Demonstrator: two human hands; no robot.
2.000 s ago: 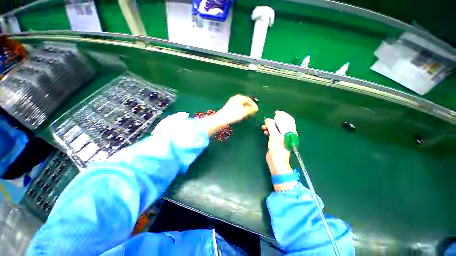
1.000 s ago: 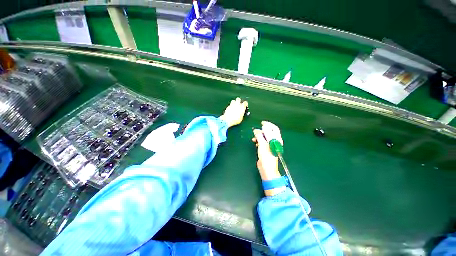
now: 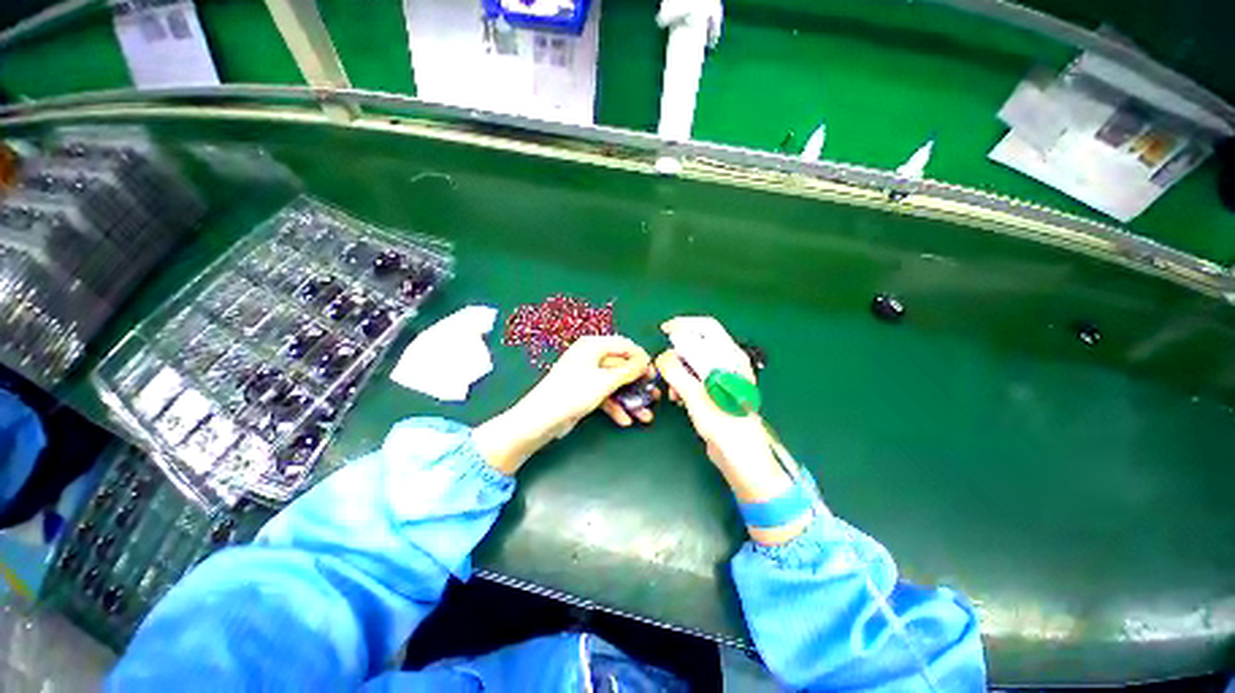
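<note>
My left hand (image 3: 596, 379) holds a dark, glossy small part (image 3: 637, 393) between its fingers, in front of the bench's middle. My right hand (image 3: 711, 386) is close beside it on the right and is closed around the glue syringe, whose bright green cap (image 3: 733, 393) shows at the back of the hand. The syringe's tip and barrel are mostly hidden by the fingers. A loose pile of tiny red components (image 3: 558, 325) lies just behind my left hand. Another small dark part (image 3: 754, 356) lies partly hidden behind my right hand.
A clear blister tray with dark parts (image 3: 278, 345) lies left, with a white sheet (image 3: 447, 355) beside it. Stacked trays (image 3: 81, 251) stand far left; a lower tray (image 3: 129, 542) sits below them. Two dark parts (image 3: 887, 307) (image 3: 1089, 334) lie right. A metal rail (image 3: 542, 140) crosses behind.
My left hand has come back from the far side towards me, beside my right hand, with a dark part in it. The red pile and white sheet are uncovered. The view has shifted.
</note>
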